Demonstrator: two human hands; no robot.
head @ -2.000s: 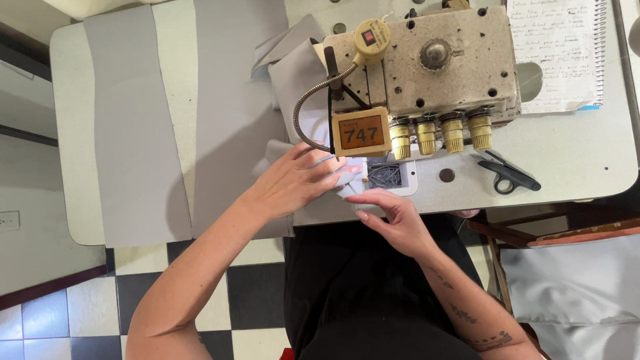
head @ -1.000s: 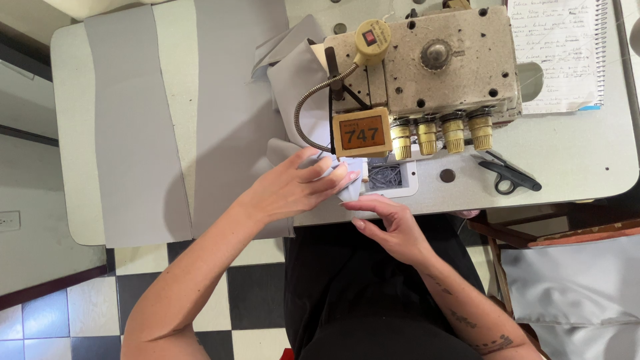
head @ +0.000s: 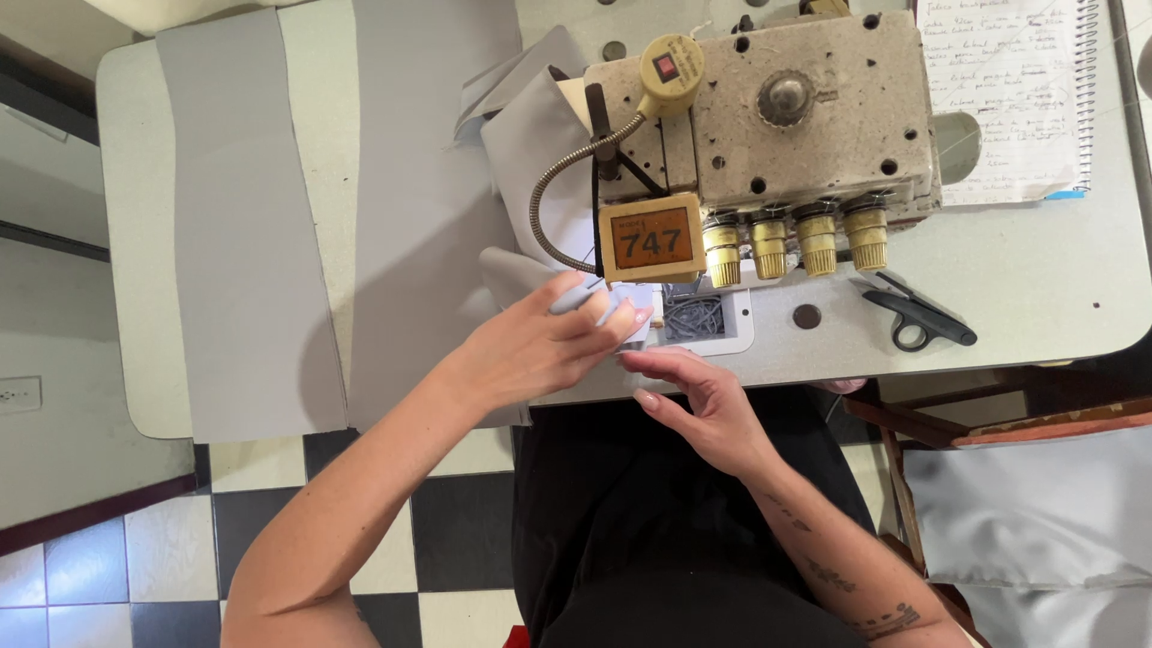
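Observation:
An overlock sewing machine [head: 819,108] stands on the table, a lamp on a flexible metal neck beside its head. Grey fabric [head: 549,162] runs from behind the machine to its lower left side. My left hand [head: 549,337] grips a bunched part of this fabric under the machine's front plate, fingers bent over it. Just to the right, my right hand [head: 706,405] is held with thumb and fingers apart at the fabric's near edge; whether its fingertips touch the cloth is unclear. The needle and presser foot are hidden behind the machine head and my fingers.
Long grey fabric panels [head: 243,225] lie across the left of the table [head: 135,270]. A tray of thread trimmings [head: 693,319] is beside my hands. Black thread snips [head: 927,315] lie to the right, below a handwritten spiral notebook [head: 1008,99]. Silvery fabric [head: 1026,513] hangs at the lower right.
The right hand, which was at the fabric's near edge with its fingers closer together, has opened its thumb away from the fingers. The left hand remains on the fabric beside the machine.

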